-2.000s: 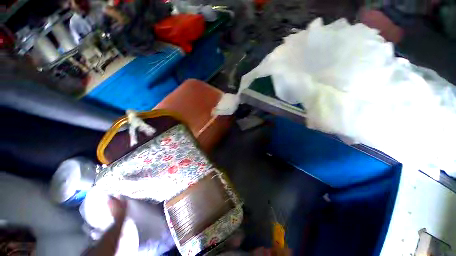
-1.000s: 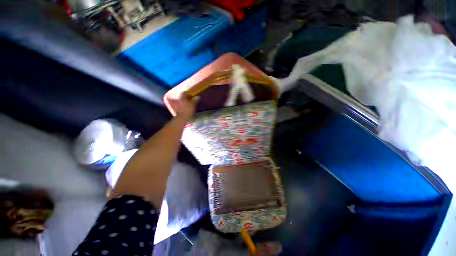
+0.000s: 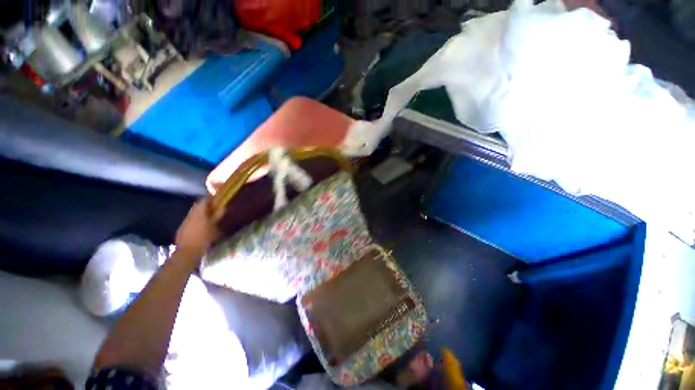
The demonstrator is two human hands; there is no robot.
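A padded chair with floral cushions (image 3: 305,232) and a woven panel (image 3: 358,305) stands in the middle, turned at an angle. White cloth is tied to its brown curved frame (image 3: 248,171). My left hand (image 3: 196,228) is closed on the frame's left side. My right hand (image 3: 415,367) is small and blurred at the seat's lower edge; its grip is unclear. A yellow-orange piece (image 3: 453,369), maybe a tool, shows beside it, cut off by the bottom edge.
A salmon-pink bin (image 3: 293,126) stands behind the chair. A white cloth pile (image 3: 564,99) lies on the side table, one strip trailing to the bin. The blue-edged machine table (image 3: 663,282) is at right. White bundles (image 3: 202,335) lie lower left. Another blue table (image 3: 190,114) stands upper left.
Since two seconds ago, my left hand has moved from beside the white bundle onto the chair frame. The chair was more upright in view one second ago and now slants. The view has shifted.
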